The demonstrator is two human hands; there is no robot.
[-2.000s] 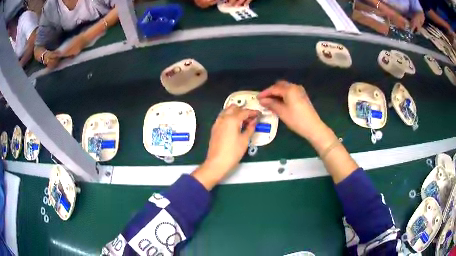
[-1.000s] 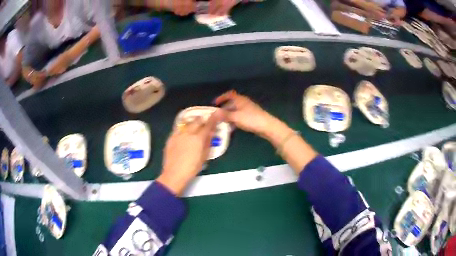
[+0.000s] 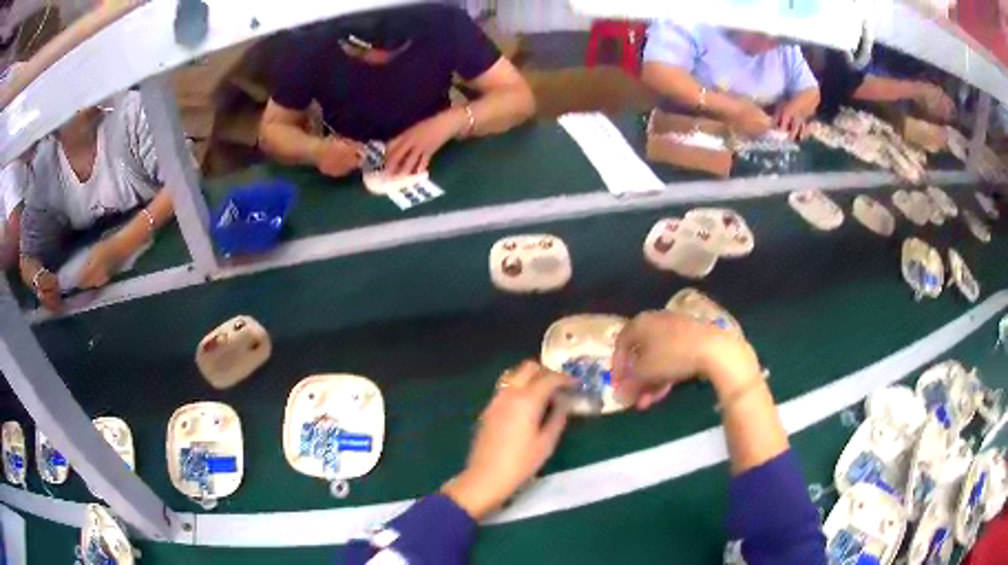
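A cream back shell point(image 3: 584, 330) lies open side up on the dark green belt, with a light blue board and a darker blue part inside. My left hand point(image 3: 516, 434) is at its lower left edge, thumb and fingertips close together. My right hand point(image 3: 676, 359) covers its right side with curled fingers. The fingertips are blurred, and I cannot tell what either hand grips. A second back shell point(image 3: 701, 308) lies partly behind my right hand.
Other filled shells point(image 3: 334, 428) lie left on the belt; several overlap at lower right point(image 3: 872, 452). Face covers point(image 3: 531, 264) lie farther back. A pale metal rail point(image 3: 619, 469) runs in front. A blue bin point(image 3: 253, 219), cardboard box point(image 3: 691, 150) and seated coworkers are across the belt.
The view has shifted up and right. My hands have left the shell they were over, which now lies at their left with a ring hanging below it, and are at the shell to its right.
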